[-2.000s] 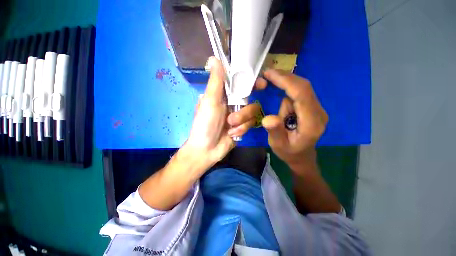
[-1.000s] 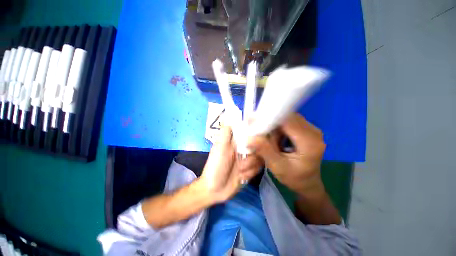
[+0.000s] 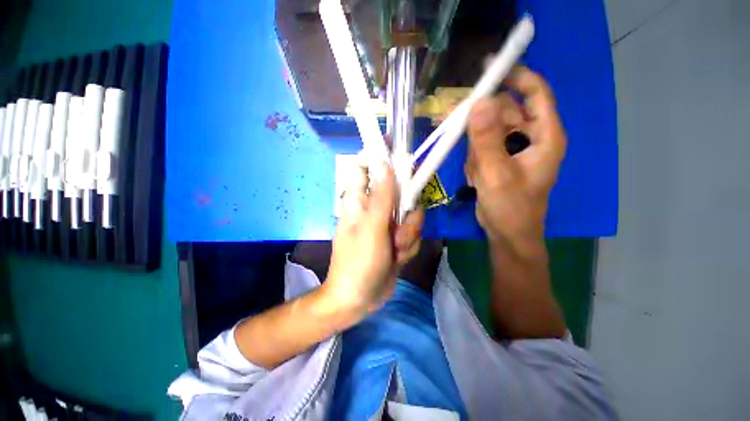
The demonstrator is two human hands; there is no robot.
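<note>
A white stick unit (image 3: 351,72) stands in front of the wearer with its long narrow legs spread in a V and a shiny silver rod (image 3: 400,103) between them. My left hand (image 3: 363,238) is closed around the joint where the legs meet. My right hand (image 3: 516,156) holds the right leg (image 3: 493,76) between thumb and fingers. A small round black part (image 3: 516,143) shows at my right palm. Another dark thing lies below the right hand's thumb side, too blurred to name.
A dark bench machine (image 3: 317,62) with a clear guard and yellow strip stands on the blue table (image 3: 238,164) behind the unit. A yellow warning label (image 3: 433,191) is near the front edge. A ribbed black tray (image 3: 146,164) with several white units lies at the left.
The wide white piece blurred at my right hand is no longer seen there. The legs now spread wider around the silver rod. My right hand has moved up and right, onto the right leg.
</note>
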